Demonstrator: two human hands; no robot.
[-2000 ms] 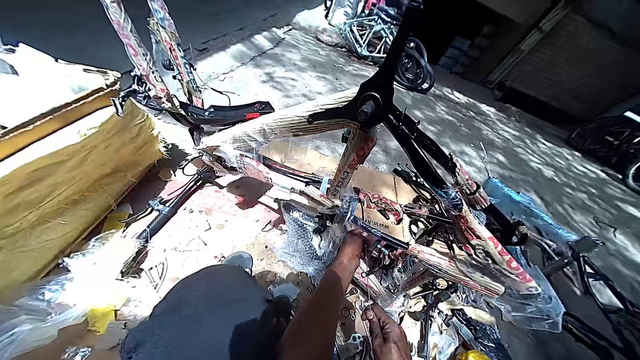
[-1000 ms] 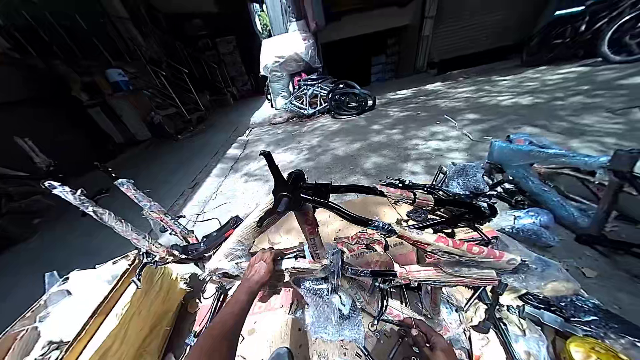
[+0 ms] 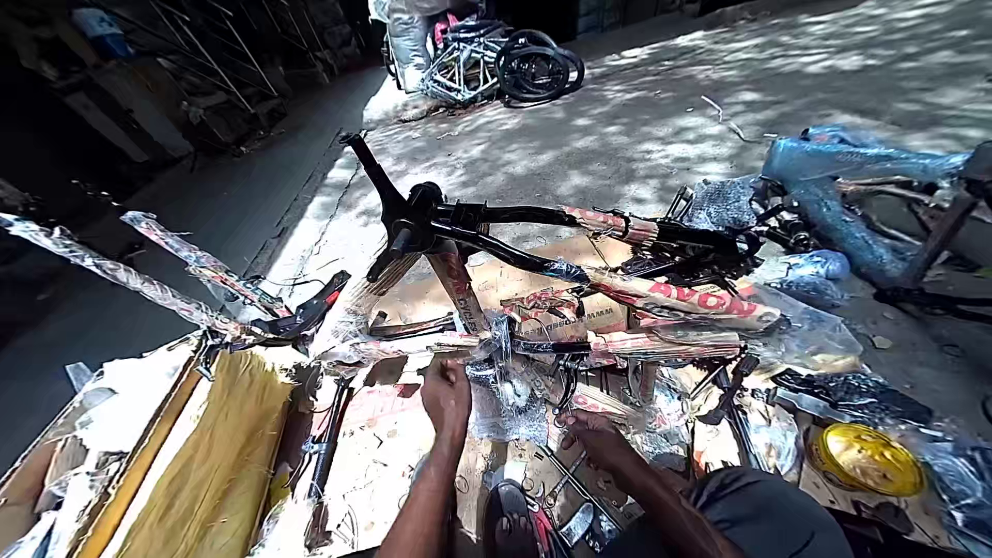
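Observation:
A black bicycle frame (image 3: 496,244), partly sleeved in printed cardboard, lies on its side in front of me. My left hand (image 3: 446,391) is raised at the frame's lower tube, fingers curled; whether it grips anything cannot be told. Just right of it, clear bubble wrap (image 3: 508,407) hangs around the joint of the tubes. My right hand (image 3: 593,438) is lower and further right, its fingertips together near a thin dark curved part; what they pinch is too small to make out. Below, between the hands, hand tools (image 3: 570,484) lie beside my sandalled foot (image 3: 509,515).
A plastic-wrapped fork (image 3: 139,283) sticks out at the left above a box with yellow woven sacking (image 3: 209,457). At right are a blue-wrapped frame (image 3: 845,209) and a yellow tub (image 3: 872,457). More bicycle frames and wheels (image 3: 535,74) stand behind.
My hands were close together two seconds ago; they are now further apart. One second ago my left hand rested on the lower tube. The view has swung considerably.

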